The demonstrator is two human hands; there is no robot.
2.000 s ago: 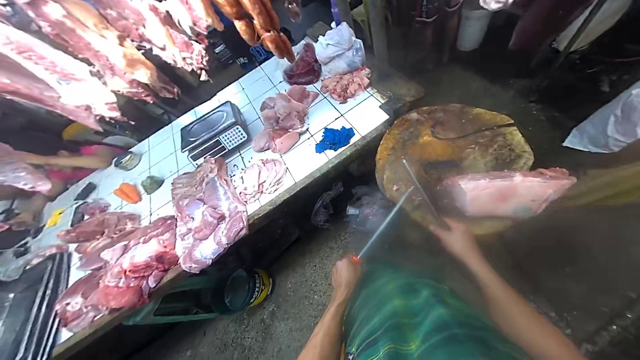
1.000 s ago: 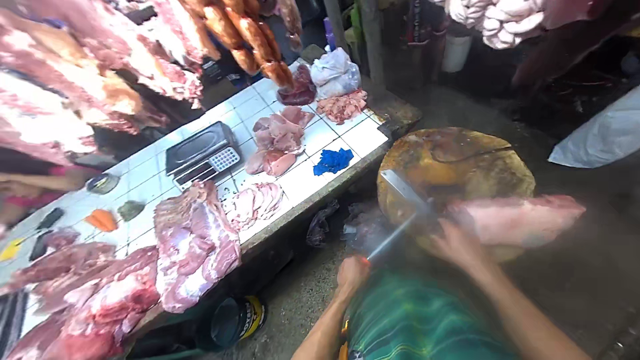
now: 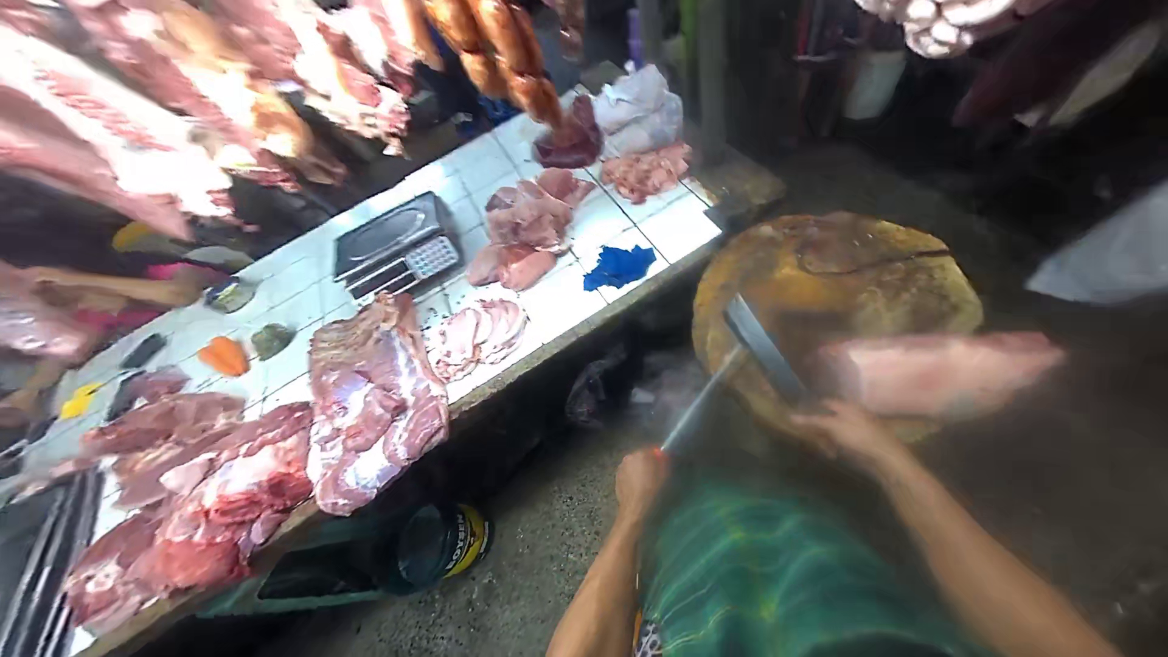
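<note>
My left hand is closed around the orange handle of a sharpening steel, whose rod points up and to the right. A wide-bladed knife is in my right hand, its blade crossing close to the rod's tip; whether they touch is unclear. Both tools are over the near left edge of a round wooden chopping block. Just beyond my right hand, a long slab of pale pink meat lies on the block and overhangs its right side.
A white-tiled counter on the left bears meat cuts, a digital scale and a blue plastic bag. Meat and sausages hang above. A bucket stands under the counter. Another person's arm shows far left.
The knife blade and the steel have shifted against each other over the block's edge. Both hands have kept their holds. The slab of meat stays on the block.
</note>
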